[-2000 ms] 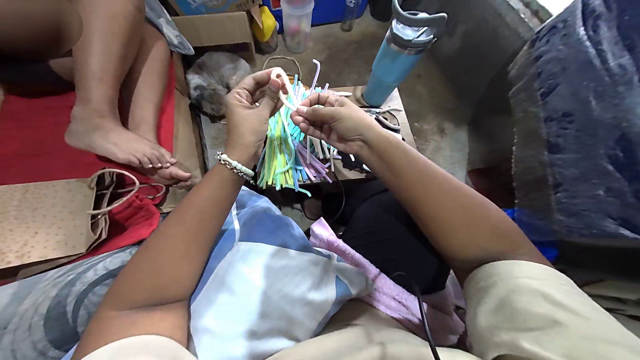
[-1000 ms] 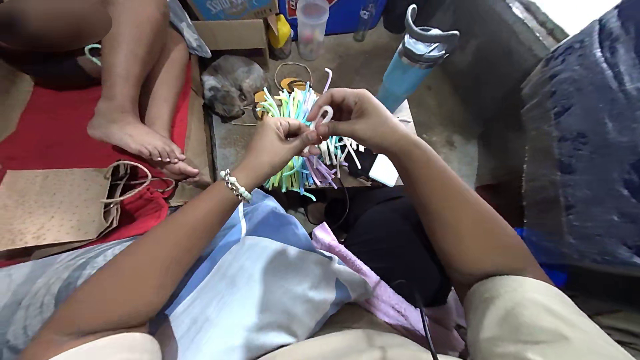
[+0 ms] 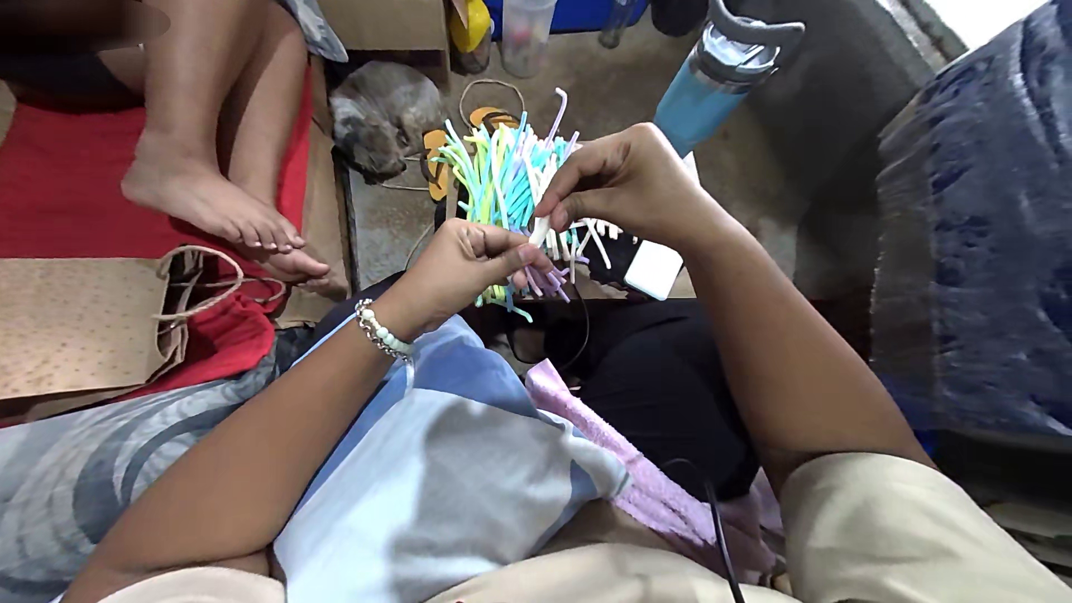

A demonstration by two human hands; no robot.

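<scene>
Between my two hands is a short white strip, bent or folded, probably a pipe cleaner. My left hand pinches its lower end between thumb and fingers. Above and to the right, my right hand has thumb and fingertips at the strip's upper end. Behind and below both hands lies a spread pile of pipe-cleaner-like strips in yellow-green, turquoise, lilac and white. My hands hide part of the pile. A white rectangular device lies at its right, under my right wrist.
A blue tumbler with a handled lid stands beyond my right hand. A furry animal lies curled beside yellow slippers. Another person's bare feet rest at left near a brown paper bag. A pink towel lies by my lap.
The white strip showed as an open loop between my fingers earlier; now only a short narrow piece shows. My right hand has moved above my left hand.
</scene>
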